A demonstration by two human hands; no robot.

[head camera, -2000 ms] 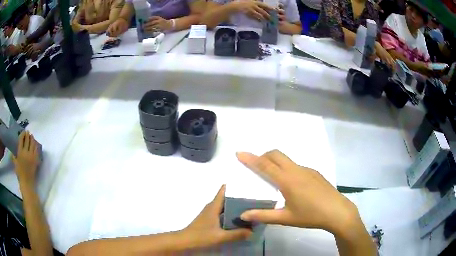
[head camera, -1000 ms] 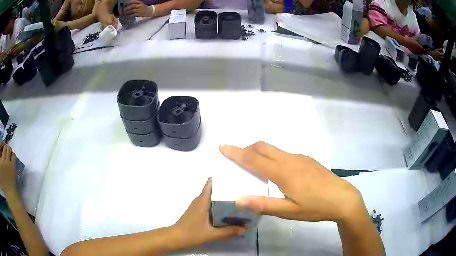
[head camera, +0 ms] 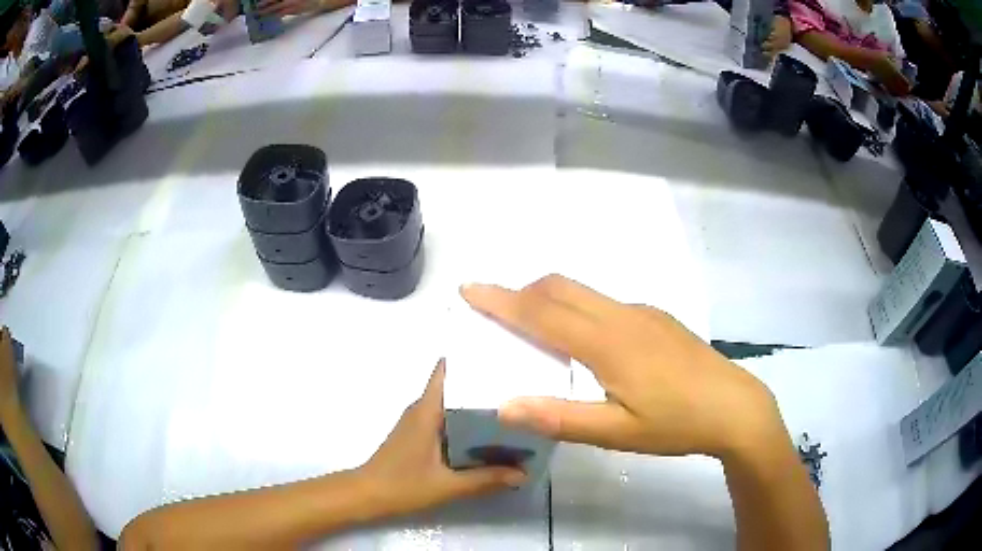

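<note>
A pale grey-blue retail box [head camera: 504, 377] with a white top stands upright in front of me at the lower middle. My left hand [head camera: 425, 457] grips its lower left part, with the thumb side up along the left edge and a finger across the printed face. My right hand [head camera: 635, 377] lies over the box's right top edge, with its thumb on the front top edge and its fingers spread over the white top. The dark picture on the front face is partly covered by my left finger.
Dark grey square housings [head camera: 285, 215] stand stacked three high, beside a stack of two [head camera: 375, 237]. Small dark pieces [head camera: 810, 461] lie at the right. Retail boxes [head camera: 917, 282] stand at the right edge. Other people's arms [head camera: 38, 463] and more housings line the table [head camera: 635, 237].
The view has tilted, so the stacks and table items sit differently in the picture. My right thumb has moved from the box's front face up to its top edge. My left hand still holds the box.
</note>
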